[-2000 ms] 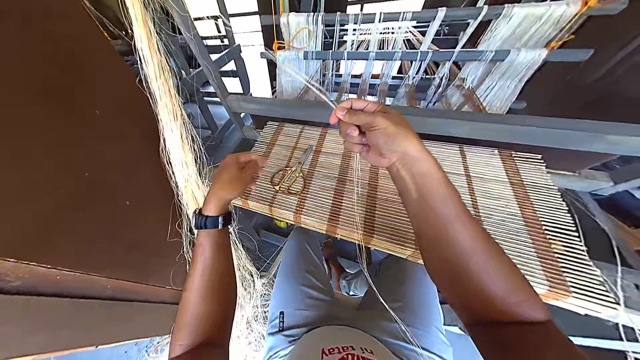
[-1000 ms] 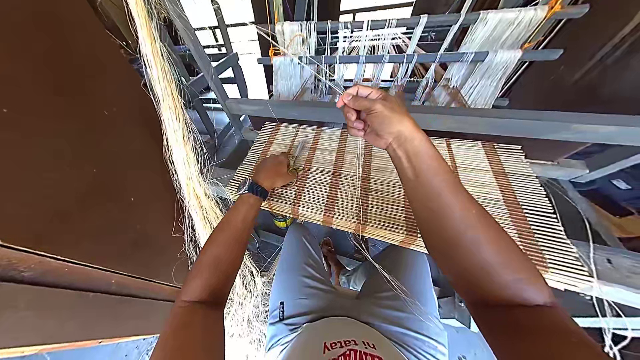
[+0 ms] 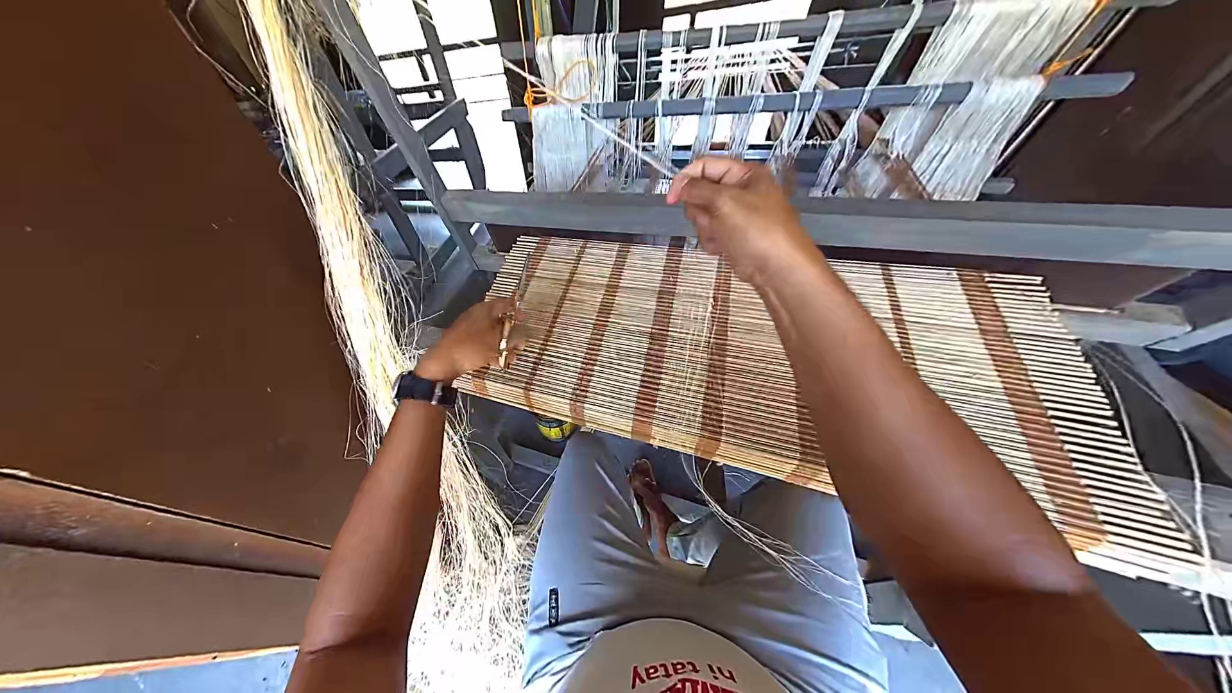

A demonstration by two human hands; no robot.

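Note:
My left hand, with a dark watch at the wrist, holds gold-handled scissors over the left edge of a striped woven mat; the blades are hard to make out. Raised above the mat's far edge, my right hand pinches a bundle of pale fibre strands. One end of the bundle points up and left towards the loom's heddles. Loose strands hang off the mat's near edge over my lap.
A grey wooden loom beam runs behind the mat. White string heddles hang from bars beyond it. A long hank of pale fibre hangs at the left, beside a brown panel. A yellow and black object is under the mat's near edge.
My left hand, apart from the scissors two seconds ago, has taken them off the mat and moved to its left edge. My right hand still grips the strands.

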